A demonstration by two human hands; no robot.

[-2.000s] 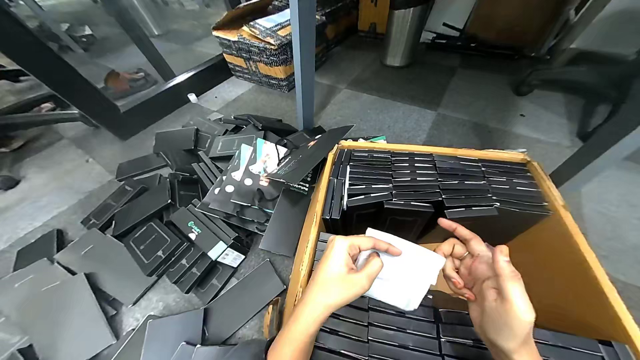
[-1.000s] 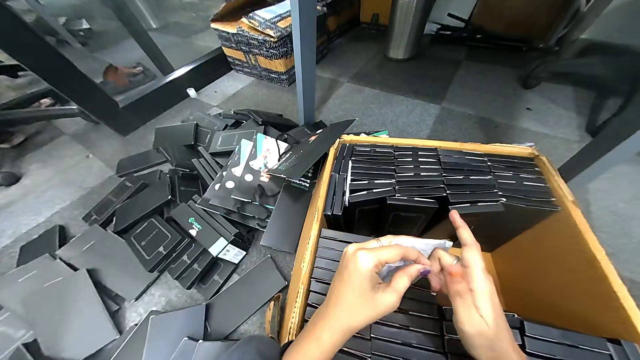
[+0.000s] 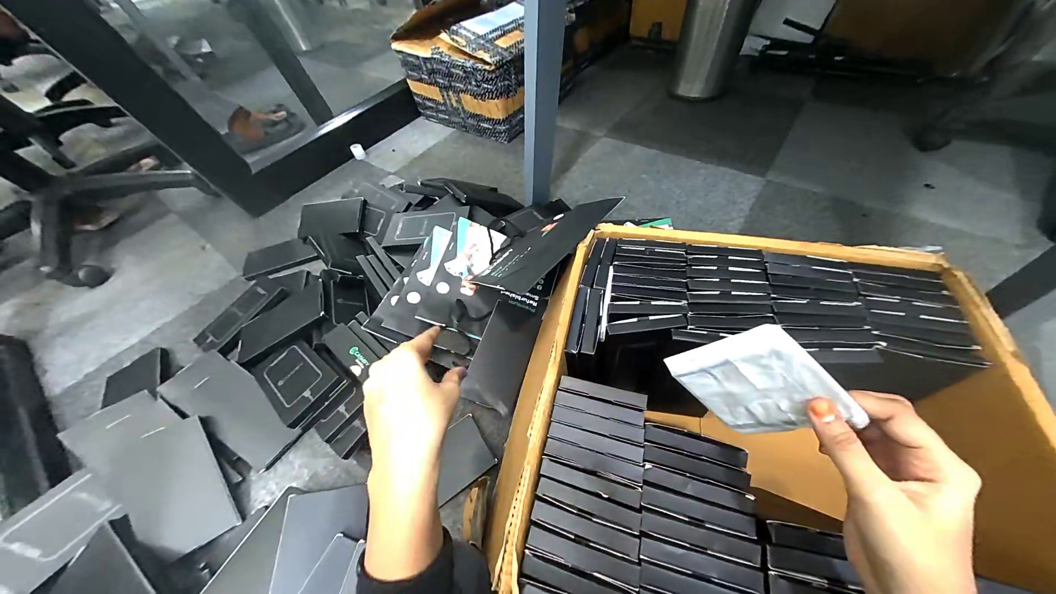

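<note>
A small white packet [image 3: 755, 381] is pinched between the thumb and fingers of my right hand [image 3: 903, 487], above the cardboard box [image 3: 528, 462]. Rows of thin black boxes [image 3: 590, 470] stand packed in its near part, and more black boxes [image 3: 730, 285] fill its far side. My left hand [image 3: 408, 404] is outside the box on the left, fingers apart, over the pile. Its index fingertip is at a dark cable [image 3: 466, 313] lying on printed black sleeves [image 3: 412, 289]; whether it touches is unclear. A black flat sleeve [image 3: 549, 247] leans against the box's rim.
Many loose black boxes [image 3: 280, 322] and flat black pieces [image 3: 153, 470] cover the carpet to the left. A grey post [image 3: 542, 99] rises behind the box. Farther back are a taped carton [image 3: 466, 91], a metal cylinder [image 3: 714, 49] and an office chair base [image 3: 62, 194].
Both hands were together at the white packet over the box. My left hand has let go of it and moved left to the pile, while my right hand holds the packet farther right.
</note>
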